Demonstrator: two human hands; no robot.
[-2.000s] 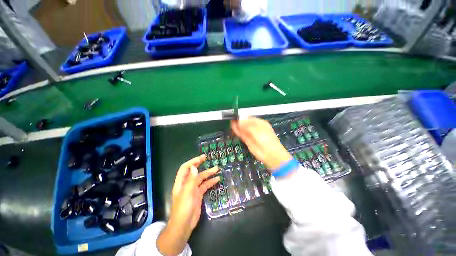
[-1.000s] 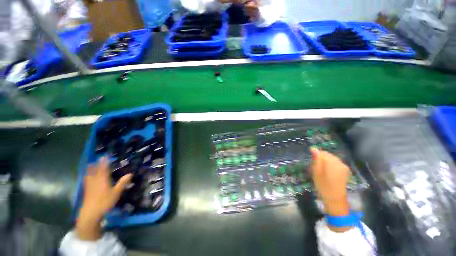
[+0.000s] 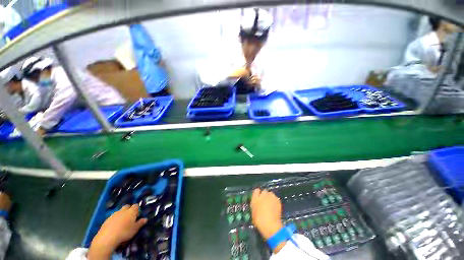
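Observation:
My left hand (image 3: 119,226) reaches into the blue bin (image 3: 179,203) of glossy black plastic housings (image 3: 165,195). Its fingertips are down among the housings, and whether they grip one cannot be seen. My right hand (image 3: 266,210), with a blue band on the wrist, is over the left part of the clear blister tray (image 3: 292,193). Its fingers point down at the row of green circuit boards (image 3: 237,210), and what they hold is hidden. More green boards (image 3: 330,228) fill slots in the right part of the tray.
Clear stacked trays (image 3: 407,203) stand at the right, beside a blue tub (image 3: 450,165). A green conveyor (image 3: 305,139) with small scattered parts runs beyond the bench. Across it are blue bins (image 3: 274,116) and people in white coats. Another person's hand (image 3: 5,202) shows at the left edge.
The view has tilted up. My left hand has moved from above the bin down into the housings. My right hand has moved from the tray's right part to its left part.

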